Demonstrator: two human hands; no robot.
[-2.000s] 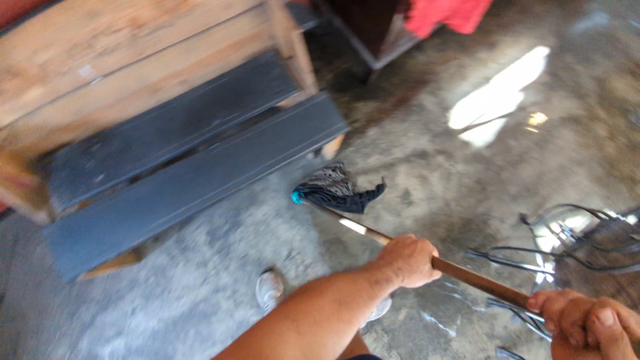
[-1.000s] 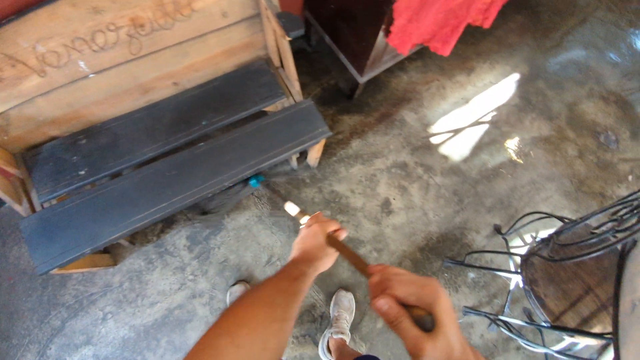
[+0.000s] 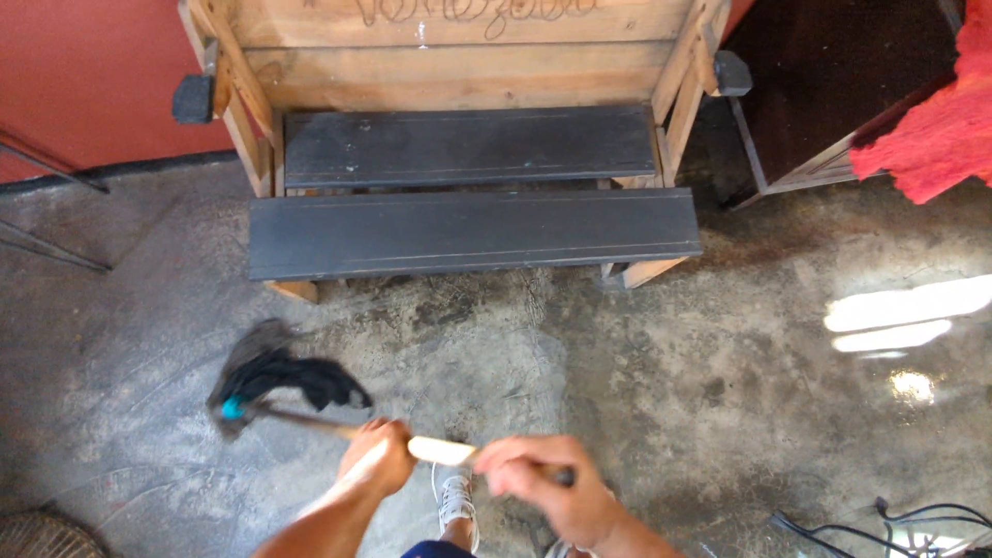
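Note:
A mop with a wooden handle [image 3: 442,450] slants across the lower middle of the head view. My left hand [image 3: 380,457] is closed around the shaft, nearer the mop head. Close to the handle's dark end, my right hand [image 3: 542,477] grips it. The dark, blurred mop head [image 3: 287,372], with a turquoise fitting [image 3: 232,408], lies at the left, over the grey concrete floor [image 3: 465,349], in front of the bench. Both hands are in front of my shoes, which show partly.
Ahead stands a wooden bench with black seat slats [image 3: 473,232]. A dark cabinet [image 3: 837,85] with a red cloth [image 3: 938,124] is at the upper right. Black metal furniture legs [image 3: 922,515] show at the lower right, a woven round object [image 3: 46,535] at the lower left.
The mop head was beside the bench's right end, then partly hidden by the bench's front edge; now it is out in front of the bench's left part. The view has swung left.

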